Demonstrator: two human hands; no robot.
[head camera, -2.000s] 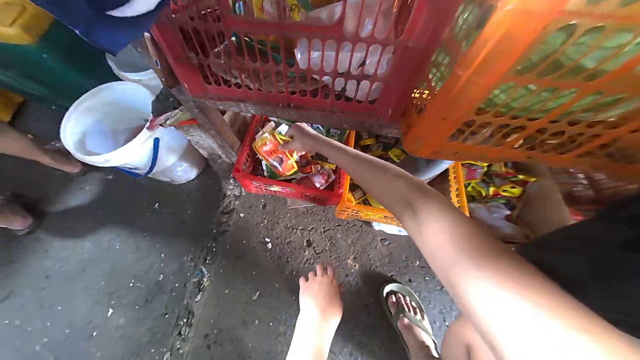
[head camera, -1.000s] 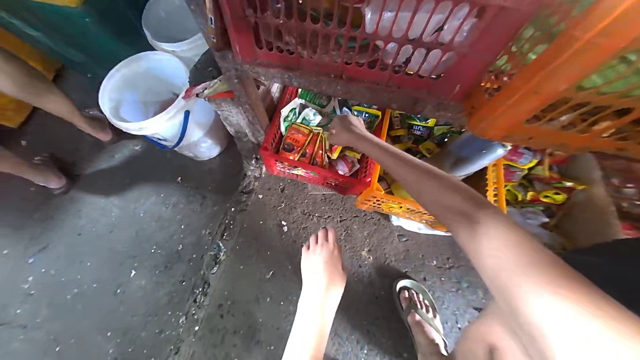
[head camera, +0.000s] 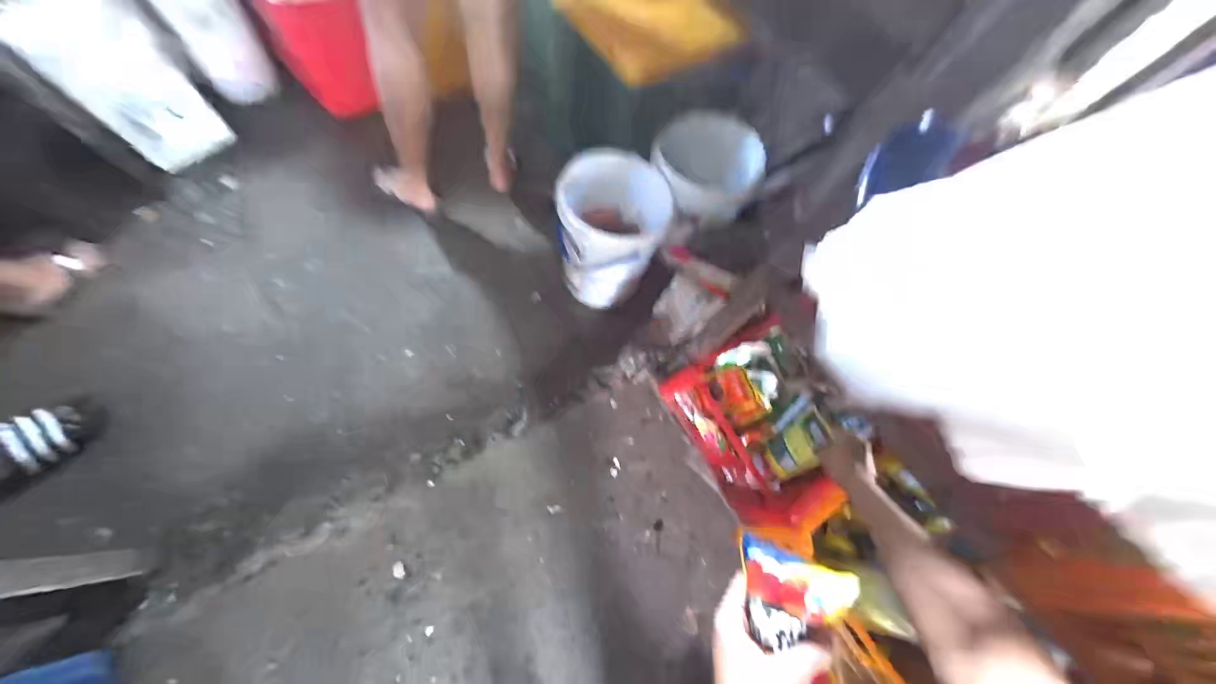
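Note:
At the bottom, my left hand (head camera: 750, 636) is closed around a blue, red and yellow plastic packet (head camera: 793, 589). My right hand (head camera: 848, 458) reaches in from the lower right, over the edge where a red plastic crate and an orange one meet. Its fingers are at a yellow-green packet (head camera: 796, 443); blur hides whether they grip it. The red crate (head camera: 708, 432) holds several small packets, among them an orange one (head camera: 737, 394) and green-and-white ones. More dark and yellow packets (head camera: 907, 489) lie in the orange crate (head camera: 798, 522), partly behind my right forearm.
Two white buckets (head camera: 608, 247) (head camera: 711, 161) stand beyond the crates. Another person's bare legs (head camera: 404, 104) are near a red container (head camera: 328, 57). A foot (head camera: 47, 275) and a striped sandal (head camera: 43, 439) show at the left. A large white surface (head camera: 1026, 285) covers the right.
The view has swung strongly to the left. My left hand, empty a second ago, now holds a colorful packet. My right hand is still at the crates.

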